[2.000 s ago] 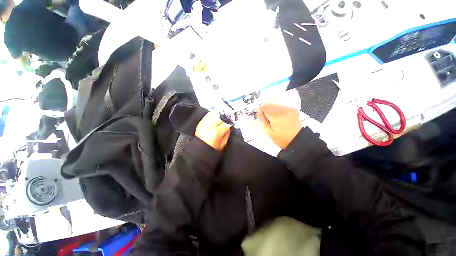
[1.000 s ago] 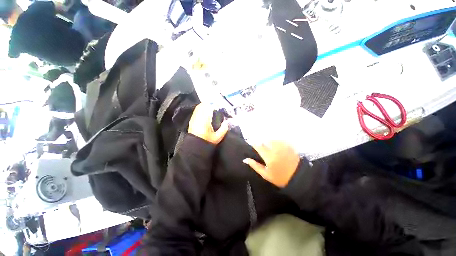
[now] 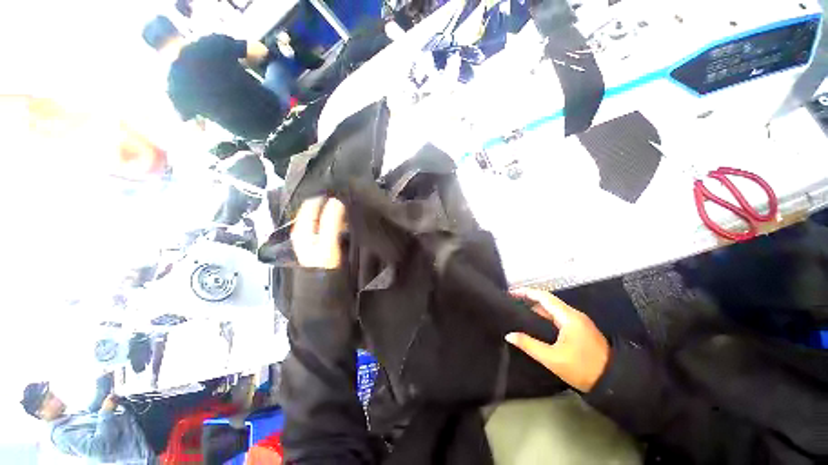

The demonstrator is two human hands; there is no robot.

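Observation:
The dark garment piece (image 3: 409, 300) is bunched over the table edge and my lap, partly blurred. My left hand (image 3: 320, 232) is closed on its upper left part, fingers curled into the cloth. My right hand (image 3: 565, 343) is at the garment's right side, thumb and fingers spread around a dark fold; whether it pinches the cloth is hard to tell. The white sewing machine head (image 3: 508, 100) with a blue stripe is beyond the garment. Its presser foot area (image 3: 510, 163) shows small metal parts with no hand there.
Red-handled scissors (image 3: 737, 203) lie at the table's right, beside a dark textured fabric scrap (image 3: 623, 154). A black strip (image 3: 572, 77) with pale marks rests on the machine head. A person in dark clothes (image 3: 222, 86) is at upper left, another (image 3: 86, 427) at lower left. Blue and red crates are below.
My left hand has moved left, away from the needle area, pulling the garment with it. My right hand has moved down and right to the cloth. The view has shifted left.

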